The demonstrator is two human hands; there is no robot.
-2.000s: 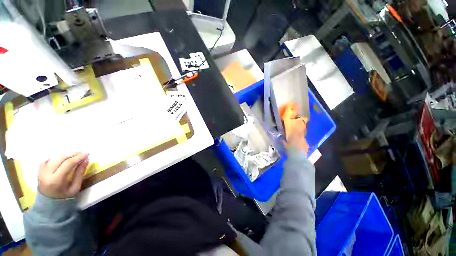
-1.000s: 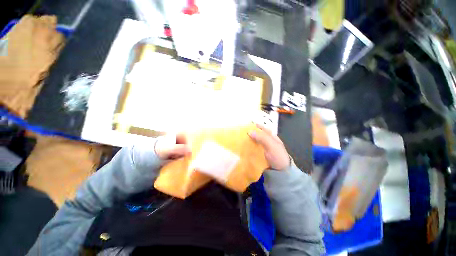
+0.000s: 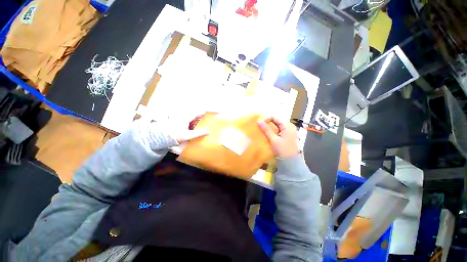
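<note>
An orange fabric piece (image 3: 217, 153) with a pale rectangle near its middle lies over the front edge of the white template bed. My left hand (image 3: 189, 135) is at its left side, washed out by the lamp, with the fingers on or under the piece; the exact hold is partly hidden. My right hand (image 3: 281, 137) holds its upper right edge between thumb and fingers. The sewing template (image 3: 176, 71) lies flat beyond the piece. The white machine head (image 3: 243, 25) with a bright lamp stands over it.
White thread waste (image 3: 106, 75) lies on the black table at left. An orange stack (image 3: 43, 43) fills the left blue crate, with loose panels (image 3: 69, 138) beside it. At right are labels (image 3: 326, 120), orange-handled snips (image 3: 313, 128), a control screen (image 3: 386, 74) and a blue crate (image 3: 387, 240) holding cardboard.
The orange piece came from the right crate into both hands. Over the last second it has spread flatter and come over the template's front edge. The view has swung left since the first frame.
</note>
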